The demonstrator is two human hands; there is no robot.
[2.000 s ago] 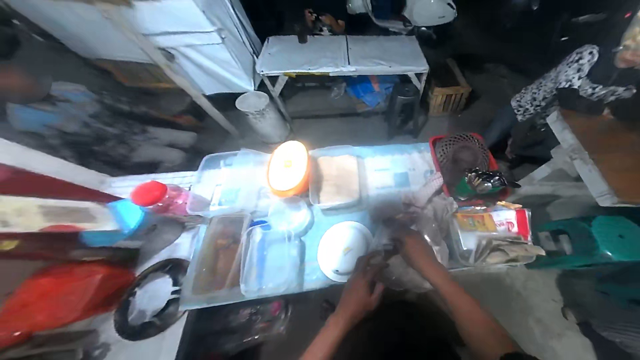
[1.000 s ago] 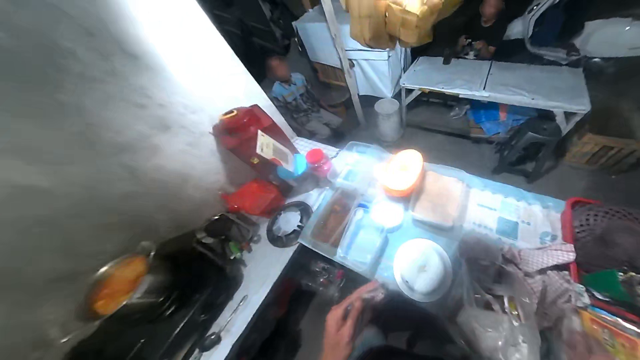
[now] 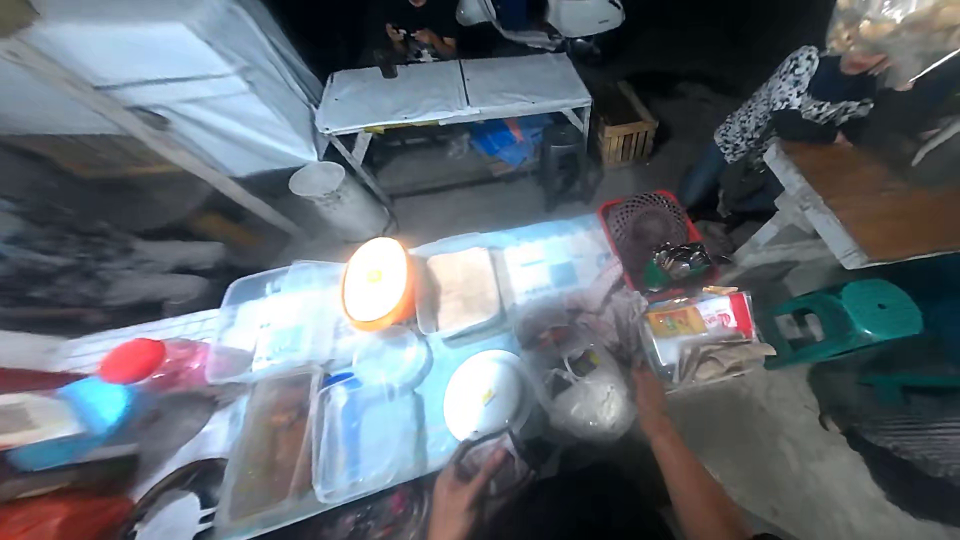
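At the table's near edge my left hand (image 3: 466, 487) is closed on a small, dark-edged bundle (image 3: 495, 459), too blurred to name further. It lies just below a round white lidded container (image 3: 484, 395). My right hand (image 3: 646, 386) reaches over the right part of the table, beside a clear plastic bag (image 3: 592, 405) and a crumpled pale cloth (image 3: 611, 307); its fingers are blurred and partly hidden. Left of the white container are a clear plastic box (image 3: 367, 442) and a box with brown food (image 3: 274, 442). An orange-sided tub (image 3: 377, 283) stands behind them.
A red basket (image 3: 611, 232) stands at the table's right back corner, near a box of packets (image 3: 697, 326). Green plastic stools (image 3: 881, 309) are at right. A red-lidded jar (image 3: 133, 361) is at left. Beyond are a white-covered table (image 3: 397, 94), a wooden crate (image 3: 628, 139) and several people.
The view has swung right since one second ago, when the stove and pan showed at left. My right hand, not visible then, now reaches beside the plastic bag.
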